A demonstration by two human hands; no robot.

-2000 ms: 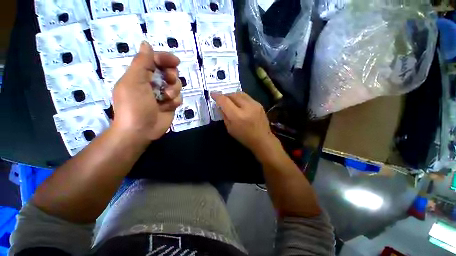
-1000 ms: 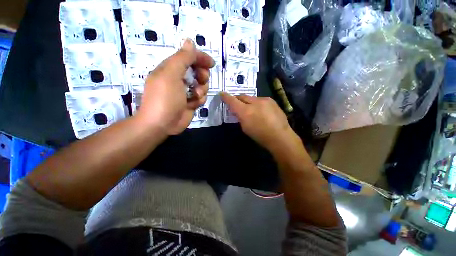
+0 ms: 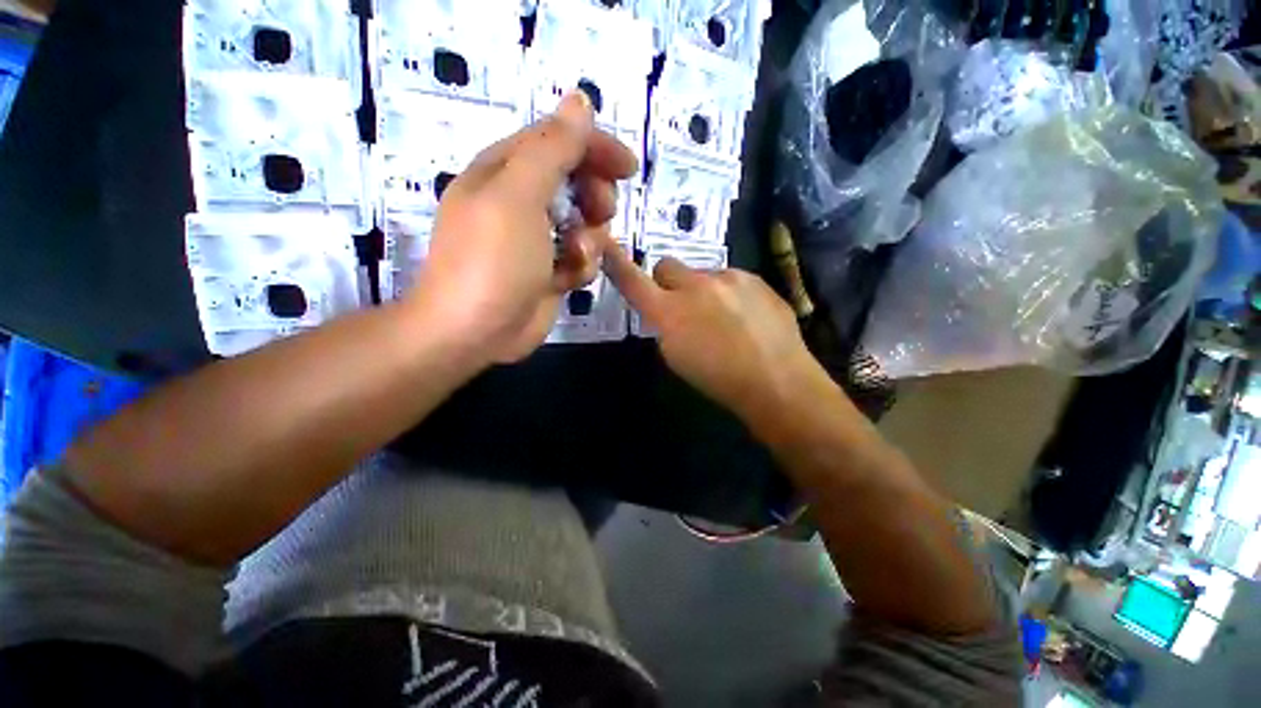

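White plastic housings (image 3: 284,256) with dark centre holes lie in a grid on the black table. My left hand (image 3: 519,235) is above the middle columns, its fingers curled around small whitish, clear-looking fittings (image 3: 564,208). My right hand (image 3: 712,318) is at the near right part of the grid, its index finger extended to the left hand's curled fingers, over the near housings. Whether the right fingertips hold a small part cannot be told. The hands hide parts of several housings.
A large clear bag (image 3: 1030,263) of pale parts lies at the right, beside a smaller clear bag (image 3: 869,125) with black contents. A yellow-brown handle (image 3: 790,266) lies right of the grid. A brown carton (image 3: 975,436) is at the right; blue crates (image 3: 55,408) are at the left.
The view has shifted, so the grid sits further right. My right index finger, earlier on the near right housings, is now at the left hand's fingers. The left hand stays curled around the fittings.
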